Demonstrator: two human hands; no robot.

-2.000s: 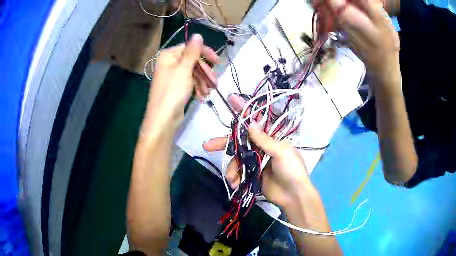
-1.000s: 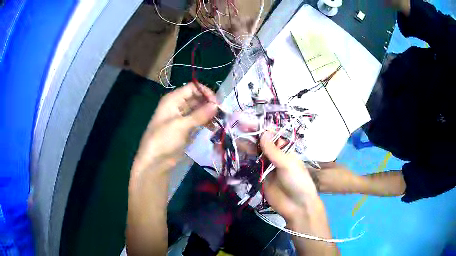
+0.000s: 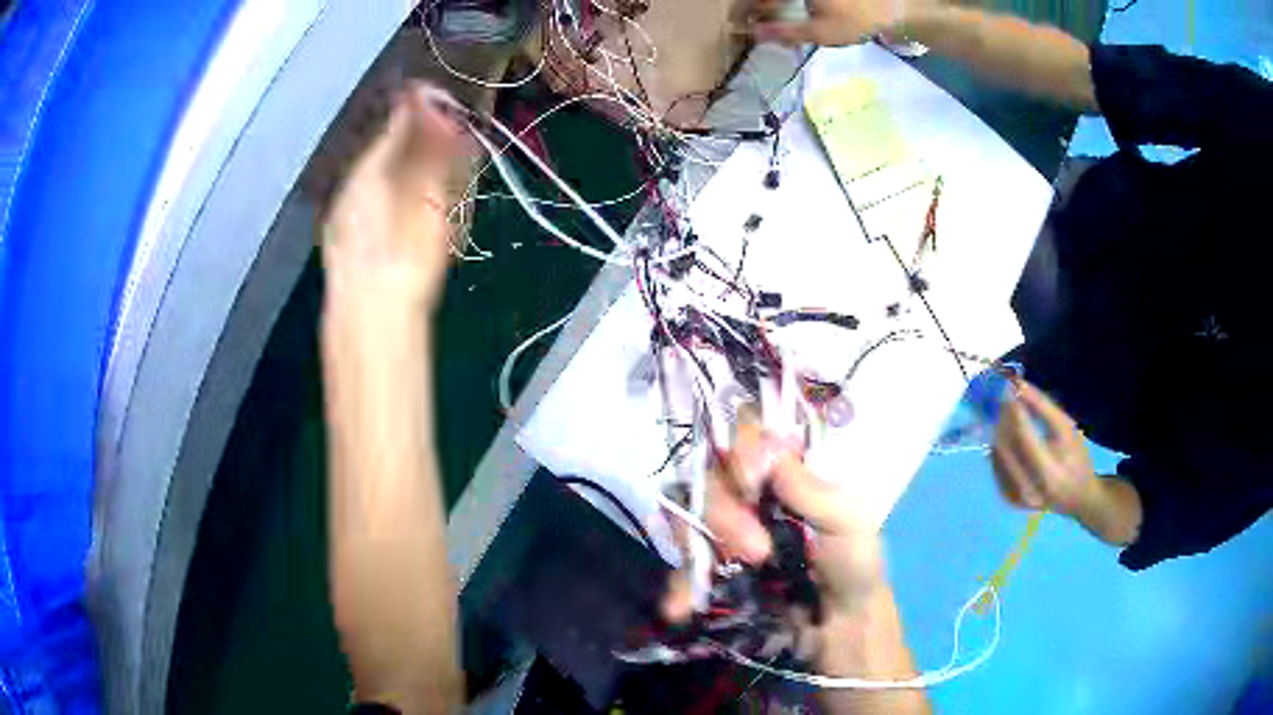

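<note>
My left hand (image 3: 391, 189), blurred, is raised at the upper left with its fingertips closed on white wire leads (image 3: 566, 193). These leads stretch down to a tangled harness bundle (image 3: 698, 328) of red, black and white wires with small black plugs. My right hand (image 3: 803, 524), also blurred, is closed around the bundle's lower part, over the near edge of the white paper (image 3: 963, 259). The wire ends below the right hand are too blurred to tell apart. A white lead loops out to the lower right.
A seated person in dark clothes is at the right, one hand (image 3: 1040, 454) holding thin wires, the other reaching to the top. A cardboard box (image 3: 691, 49) with tangled wires is at the top. Yellowish slips (image 3: 859, 133) lie on the paper. The dark green mat (image 3: 286, 517) has a pale edge.
My left hand has moved up and left from the bundle, drawing white leads out. My right hand has moved slightly down with the bundle. The other person's hands have shifted apart.
</note>
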